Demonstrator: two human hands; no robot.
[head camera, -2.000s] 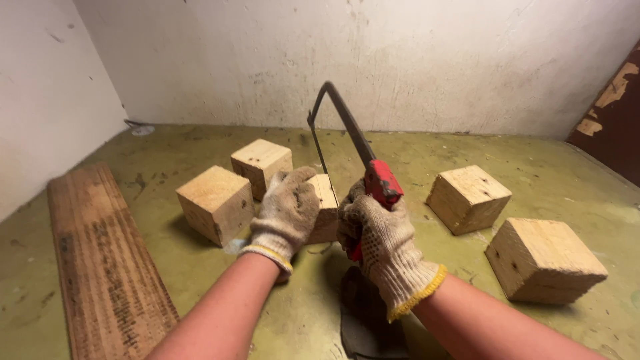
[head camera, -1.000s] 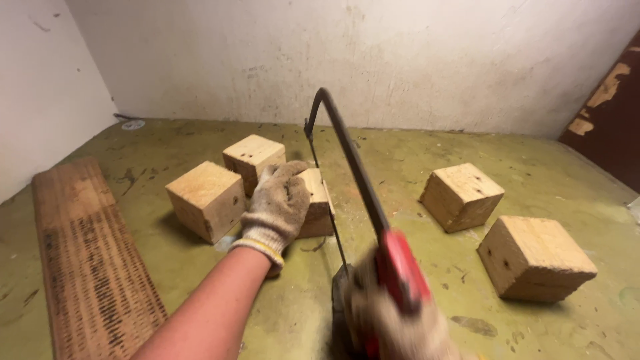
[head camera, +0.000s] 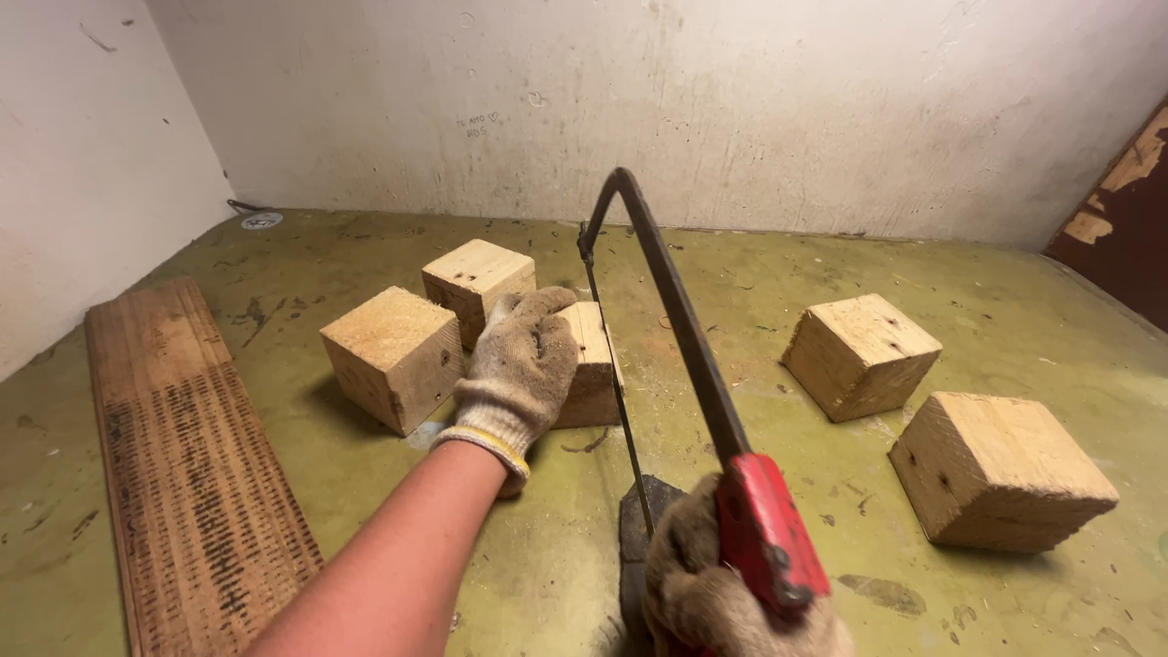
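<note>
My left hand (head camera: 525, 360), in a knit work glove, presses on a wooden block (head camera: 589, 392), its fingers over the block's top. Gloved as well, my right hand (head camera: 721, 584) grips the red handle of a hacksaw (head camera: 675, 301) at the lower right. The saw's thin blade runs along the block's right side, near its edge; how deep it sits cannot be told. Two more wooden blocks, one at the back (head camera: 479, 274) and one at the left (head camera: 392, 356), stand beside my left hand.
A long, marked wooden board (head camera: 196, 474) lies at the left. Two wooden blocks, one farther (head camera: 862, 356) and one nearer (head camera: 999, 470), sit at the right. A dark object (head camera: 639, 520) lies beneath the blade's near end. A pale wall (head camera: 639, 109) rises behind the green surface.
Compared with two seconds ago, my right hand and the hacksaw's handle are closer to me and farther right. My left hand has stayed on the block.
</note>
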